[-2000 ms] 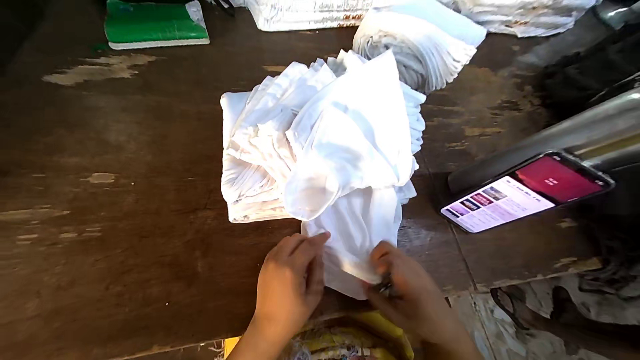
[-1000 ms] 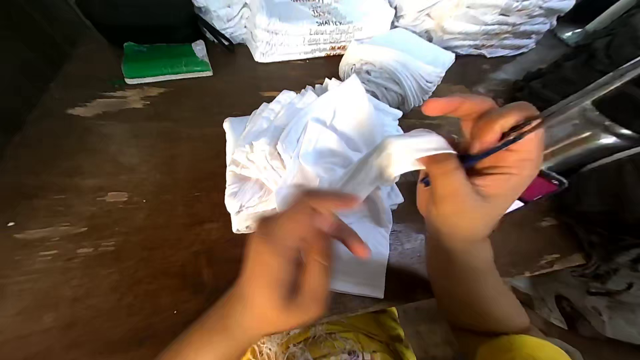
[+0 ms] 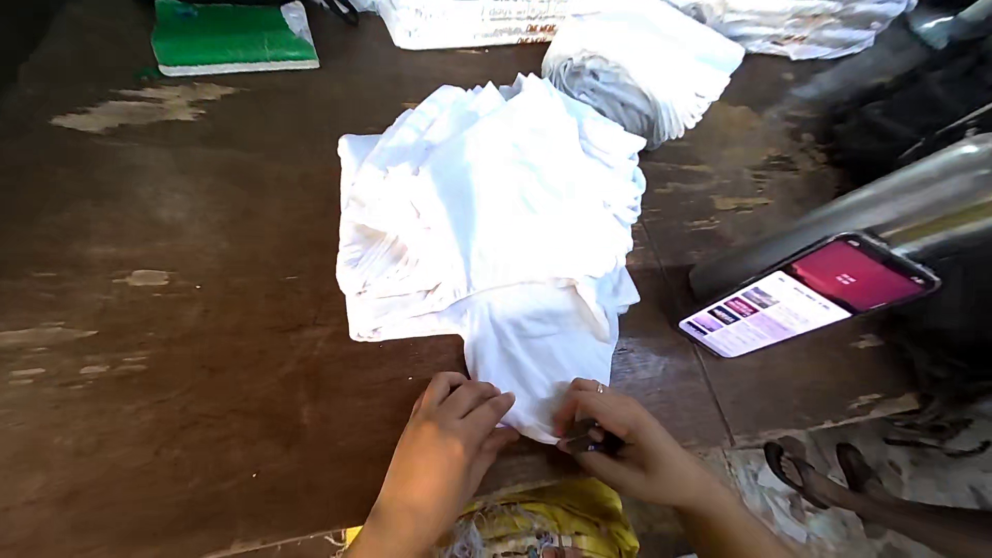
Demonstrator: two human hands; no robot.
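A heap of folded white cloth pieces [image 3: 511, 194] lies on the dark wooden table, with one piece [image 3: 542, 341] hanging down towards the near edge. My left hand [image 3: 457, 426] rests at that piece's lower left corner, fingers bent over its edge; whether they pinch it is not plain. At its lower right corner is my right hand [image 3: 612, 434], wearing a ring and closed around a small dark tool [image 3: 595, 437], mostly hidden by the fingers. Its fingertips touch the cloth edge.
A rolled stack of white cloth [image 3: 643, 70] touches the heap's back right. Behind are printed white packs [image 3: 473, 23] and a green book [image 3: 232, 39]. At right a lit phone [image 3: 810, 294] leans on a metal tube [image 3: 876, 201]. Yellow cloth [image 3: 566, 504] lies below the table edge; a person's sandalled feet [image 3: 821, 473] show lower right.
My right hand, raised with a cloth end and a blue-handled tool one second ago, is down at the cloth's lower edge. My left hand has come to the cloth's lower left corner.
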